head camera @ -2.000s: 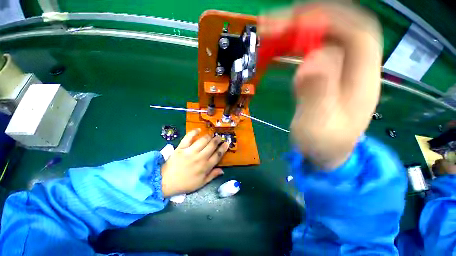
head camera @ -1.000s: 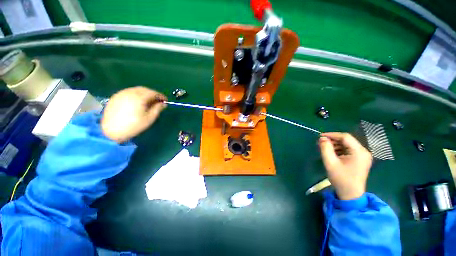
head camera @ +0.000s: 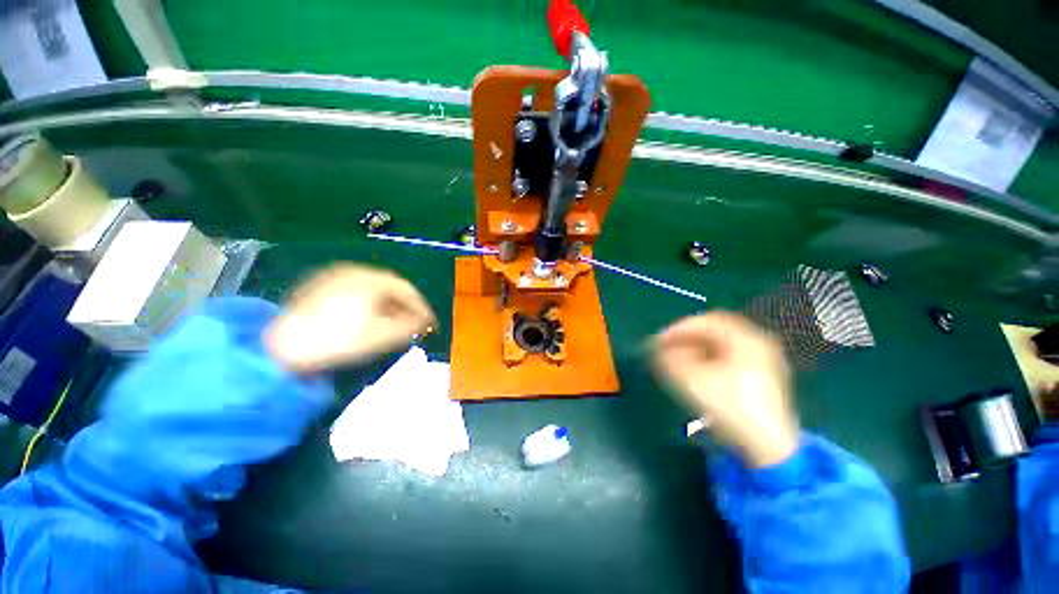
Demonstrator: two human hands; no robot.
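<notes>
The orange toggle press (head camera: 494, 139) stands in the middle, its red handle (head camera: 566, 26) raised. The dark nest (head camera: 535, 335) on its base holds no component. The thin silvery-white rod (head camera: 646, 280) lies across the press and sticks out both sides. My left hand (head camera: 348, 319) is blurred, left of the base, below the rod's left end; a small part shows at its fingertips. My right hand (head camera: 729, 377) is blurred, right of the base, below the rod's right end, fingers curled. Neither hand touches the rod. Whether either holds anything cannot be told.
A crumpled white sheet (head camera: 401, 415) and a white squeeze bottle (head camera: 545, 446) lie in front. Round components (head camera: 698, 253) lie around the press. A striped block (head camera: 827, 313) and a black cylinder (head camera: 978, 435) are at right, a white box (head camera: 148, 284) at left. A neighbour's blue sleeve (head camera: 1039, 499) shows.
The press handle has gone up and the component has left the nest. Both hands have let go of the rod ends and moved down and inward.
</notes>
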